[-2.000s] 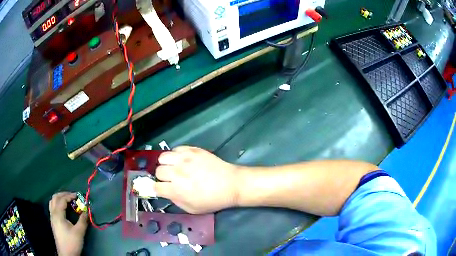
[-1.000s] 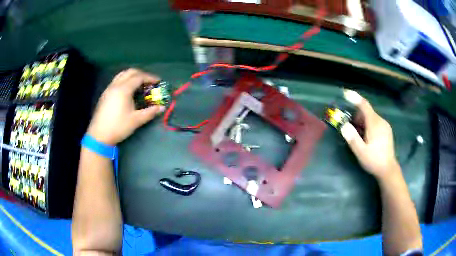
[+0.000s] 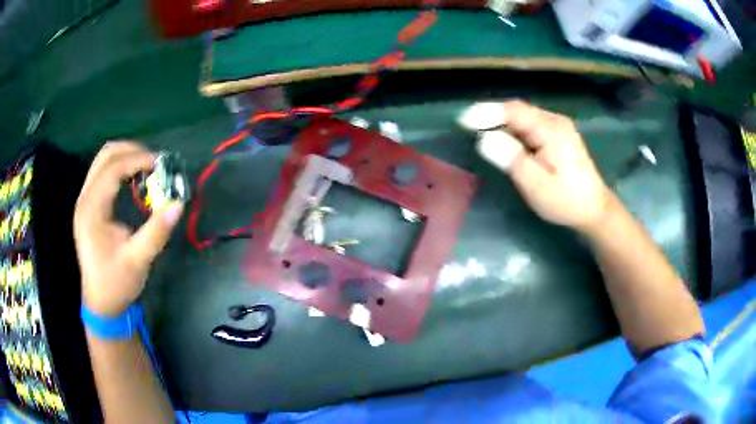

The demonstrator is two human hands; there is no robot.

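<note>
My left hand (image 3: 112, 232), with a blue wrist band, is at the left and holds a small green, white and yellow circuit board (image 3: 166, 184) between thumb and fingers. My right hand (image 3: 551, 166) is at the upper right, right of the fixture. White coverings are on its thumb and a fingertip, which are slightly apart with no board visible between them. The dark red test fixture (image 3: 443, 219) lies on the mat between my hands. Its rectangular opening shows small silvery pieces (image 3: 315, 224) and no board.
A black tray full of boards (image 3: 62, 306) is at the left edge, another black tray (image 3: 719, 207) at the right. Red and black wires (image 3: 199, 203) run to the fixture. A black hook-shaped item (image 3: 249, 327) lies in front. A white tester (image 3: 646, 29) stands on the green shelf (image 3: 331, 45).
My right hand has left the fixture, held a board to its right one second ago, and now shows none. My left hand still holds its board. The view has swung.
</note>
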